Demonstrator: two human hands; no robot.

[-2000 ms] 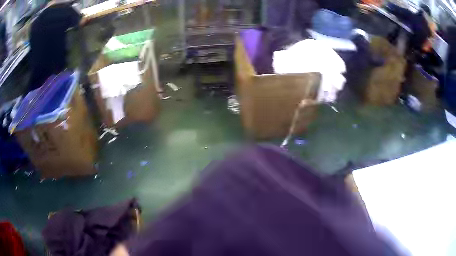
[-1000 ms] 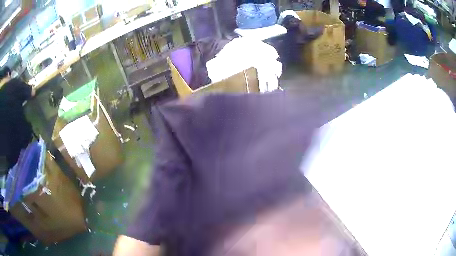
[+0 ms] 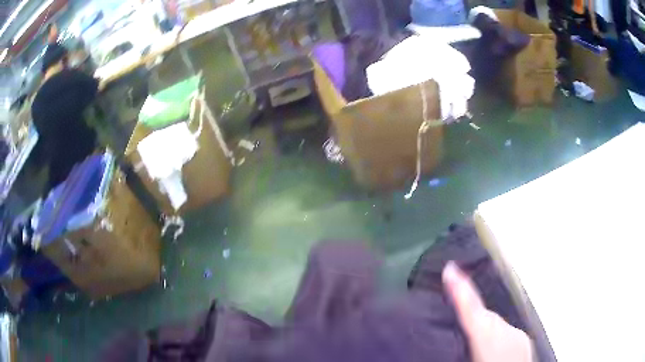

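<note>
The dark purple-brown cloth [image 3: 339, 304] is spread along the bottom centre, blurred. My right hand [image 3: 488, 329] is at the lower right, cut off by the bottom edge. One finger or thumb points up and left over the cloth; the other fingers are hidden, so its grip is unclear. My left hand is not in view. More dark cloth [image 3: 442, 258] hangs beside the white table [image 3: 573, 240], left of its edge.
Cartons stand on the green floor: one with blue lining [image 3: 106, 247], one with green and white cloth [image 3: 198, 170], one heaped with white cloth [image 3: 389, 141], another farther back [image 3: 534, 71]. A person in dark clothing [image 3: 64, 120] is at far left.
The cloth, raised in front of me a second ago, is now lower. My left hand has left the picture. My right hand shows farther right, beside the table. The view has shifted.
</note>
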